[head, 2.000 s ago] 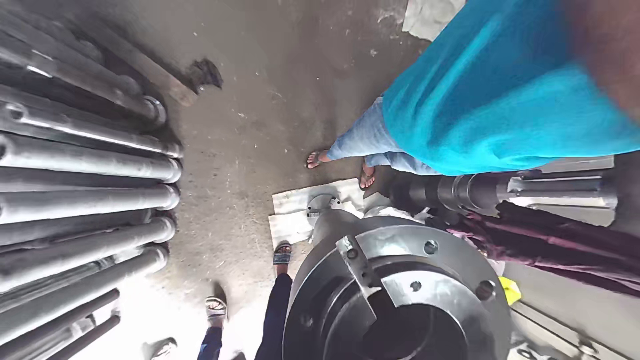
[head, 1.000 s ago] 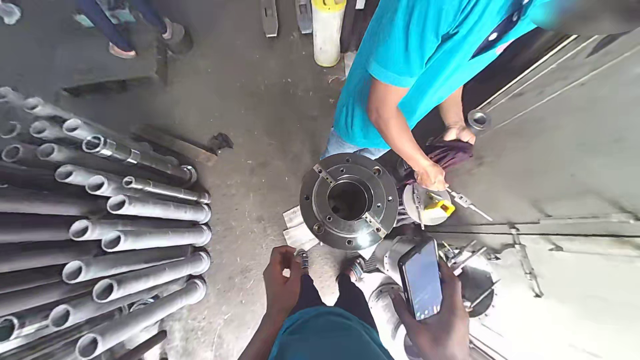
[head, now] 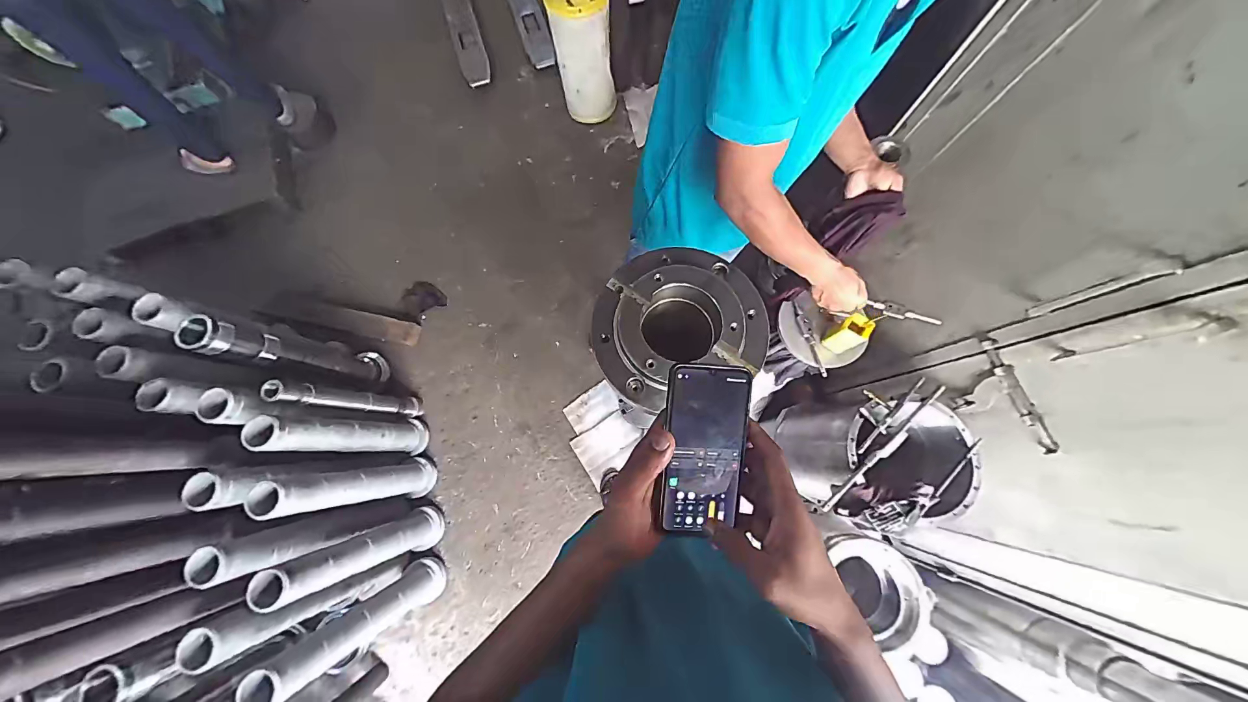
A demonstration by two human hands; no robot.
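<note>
A smartphone [head: 706, 429] is held upright in front of my body, its lit screen showing rows of icons. My left hand [head: 636, 487] grips its left edge, thumb along the side. Around the right edge my right hand [head: 770, 517] is closed, its thumb by the bottom of the screen. Just beyond the phone stands a round metal flange [head: 624, 336] with bolt holes and a central bore; the phone's top overlaps its near rim. White sheets [head: 597, 429] lie on the floor beside its base.
Many metal pipes [head: 341, 487] are stacked at left. A co-worker in a turquoise shirt [head: 751, 88] handles a dark cloth [head: 858, 219] and a tool near a yellow object [head: 848, 334]. At right stands an open metal cylinder [head: 829, 439] holding rods. Another person's legs [head: 146, 88] show upper left.
My left hand, empty and apart from the phone one second ago, now holds it too. The phone has moved left, in front of the flange. The view shifted greatly since two seconds ago.
</note>
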